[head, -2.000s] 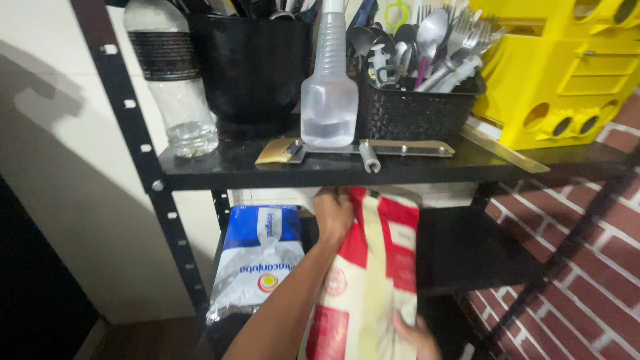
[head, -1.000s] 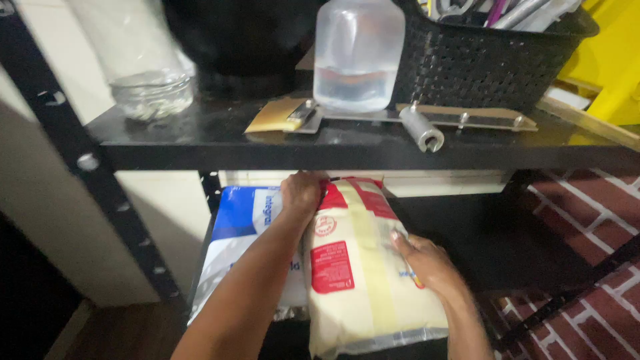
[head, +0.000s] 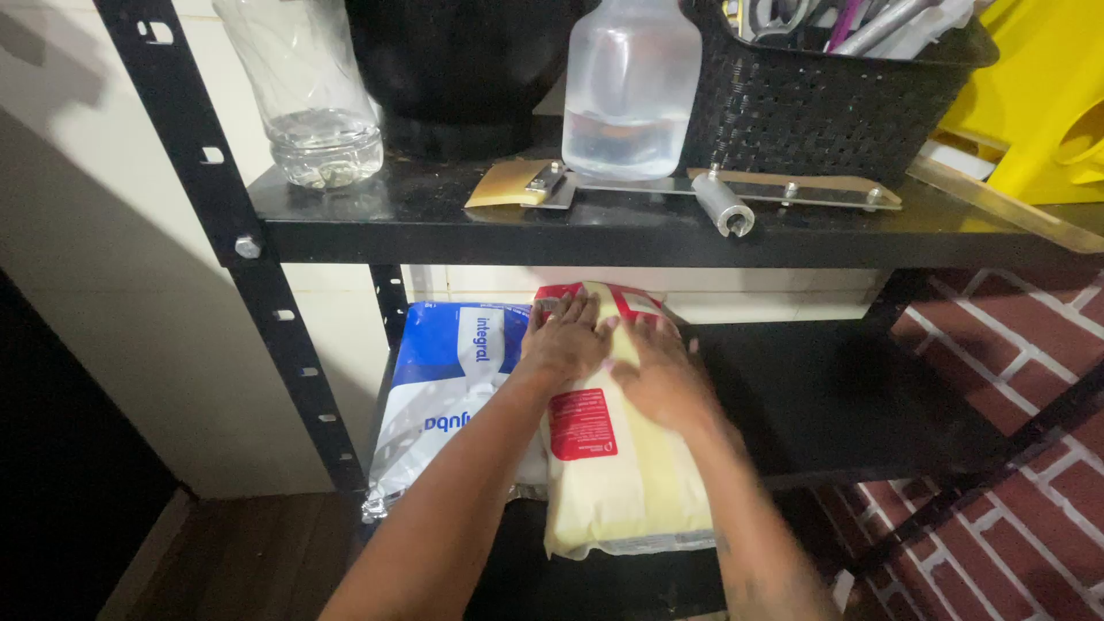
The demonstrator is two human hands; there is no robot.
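A large cream and red plastic packet [head: 638, 483] lies flat on the lower black shelf, its front end toward me. My left hand [head: 569, 341] rests palm down on its far part, fingers spread over the red band. Beside it, my right hand [head: 660, 371] lies on the packet's upper right part with fingers apart. Neither hand grips anything. Left of the packet, close against it, is a blue and white plastic packet [head: 431, 388], partly hidden by my left forearm.
The upper shelf [head: 414, 243] holds a clear bottle [head: 323, 129], a squeeze bottle [head: 634, 95], a black container [head: 457, 78], a black utensil basket [head: 828, 112], a metal bar with a short tube [head: 723, 205] and a yellow plastic crate [head: 1035, 95]. A perforated black post [head: 185, 112] stands left.
The red and cream packet, tilted up earlier, now lies flat on the lower shelf. My right hand has moved from its right side onto its top, near my left hand.
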